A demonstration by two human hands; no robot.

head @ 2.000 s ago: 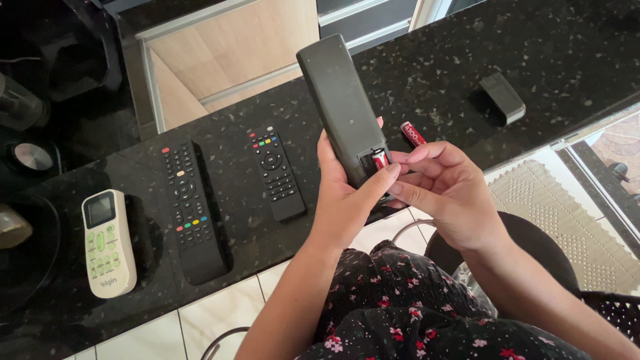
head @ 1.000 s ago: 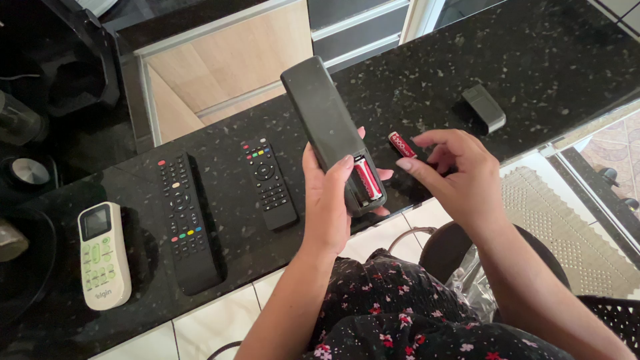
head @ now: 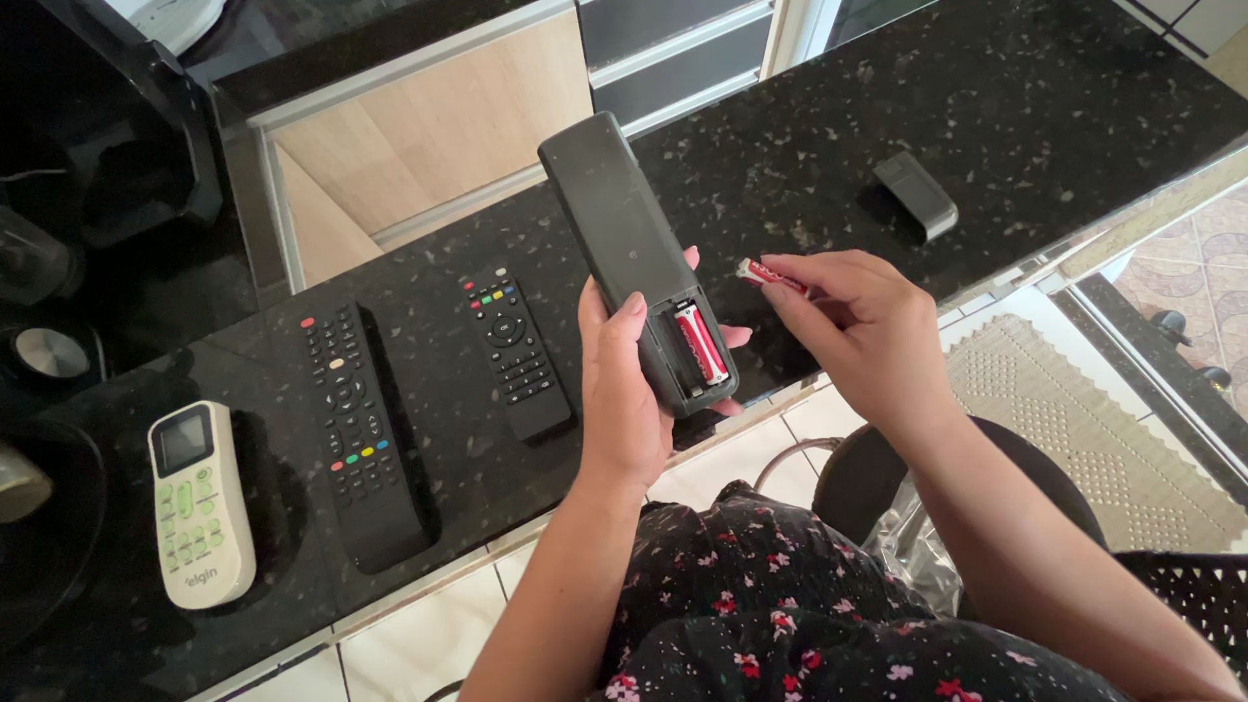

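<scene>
My left hand [head: 624, 390] holds a dark grey remote control [head: 619, 214] back side up, its battery compartment uncovered at the end nearest me. One red and white battery [head: 700, 343] lies in the right side of that compartment; the left side shows an unfilled slot. To the right, my right hand [head: 858, 322] pinches a second red battery [head: 772, 277] between thumb and fingers, apart from the remote. A dark grey battery cover [head: 916, 195] rests on the counter beyond my right hand.
On the black speckled stone counter [head: 780, 146] lie a small black remote [head: 517, 356], a longer black remote [head: 366, 439] and a white air conditioner remote [head: 200, 507]. A dark round stool seat [head: 1024, 468] and a lace-patterned cloth [head: 1102, 439] are below at right.
Two seconds ago both hands were together at the compartment, a battery lying on the counter beside them. My right hand has moved away from the remote and taken hold of that battery.
</scene>
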